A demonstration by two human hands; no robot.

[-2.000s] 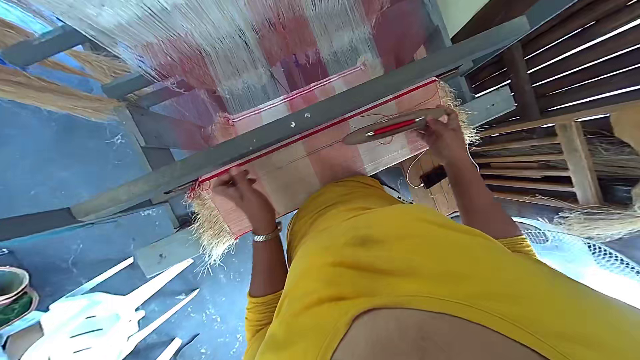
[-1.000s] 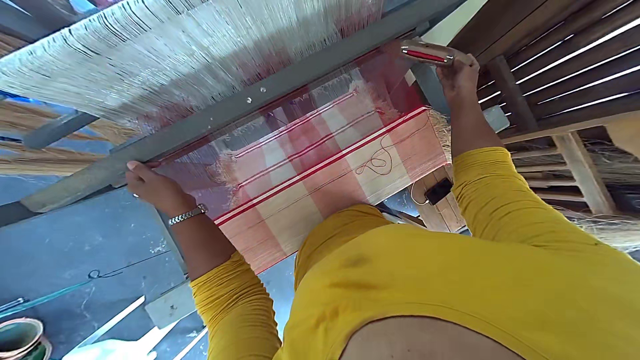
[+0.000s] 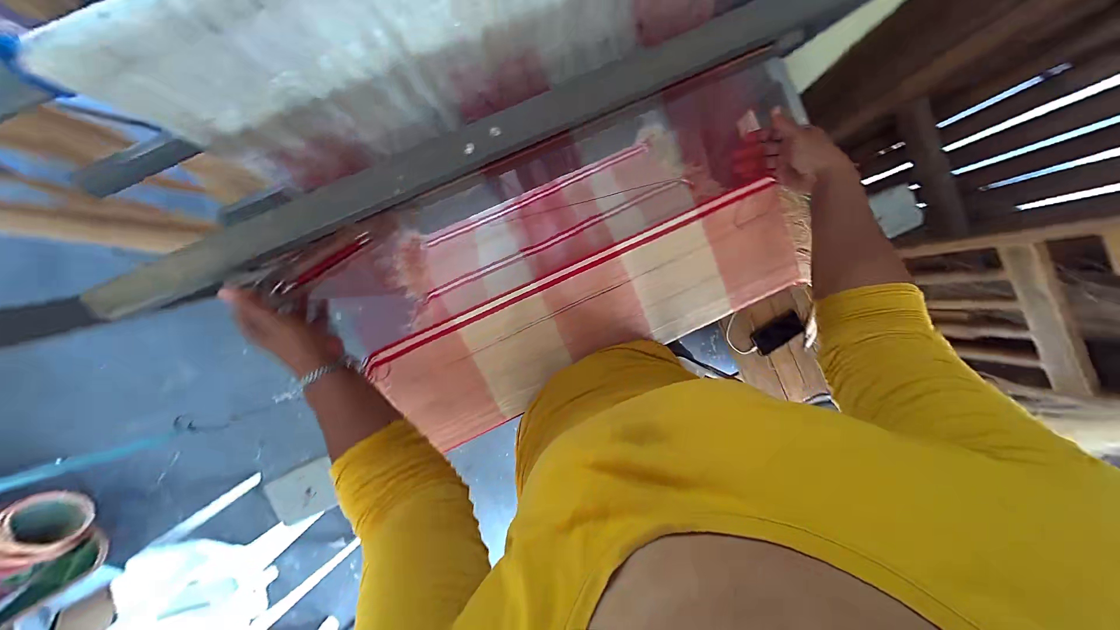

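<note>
A checked pink, red and cream cloth [image 3: 604, 289] is stretched on a wooden loom, with red bands across it. Above it runs the grey beater beam [image 3: 437, 157], and pale warp threads [image 3: 350, 79] spread beyond. My left hand [image 3: 284, 328] is at the left end of the beam, around a boat shuttle with red thread [image 3: 328, 262]; blur hides the exact hold. On the right, my right hand [image 3: 805, 157] is beside the cloth's edge, its fingertips near red yarn [image 3: 754, 157]; whether it holds anything is unclear. A thin thread crosses between the hands.
A dark phone [image 3: 777, 332] with a white cable lies on a wooden bench [image 3: 770, 376] right of the cloth. Wooden slats [image 3: 1050, 306] stand at the right. At lower left are clay pots [image 3: 48, 525] and a white plastic chair [image 3: 192, 582].
The shuttle, in my right hand one second ago, is now at my left hand. My right hand has come down toward the cloth's right edge. The looped thread on the cloth has gone.
</note>
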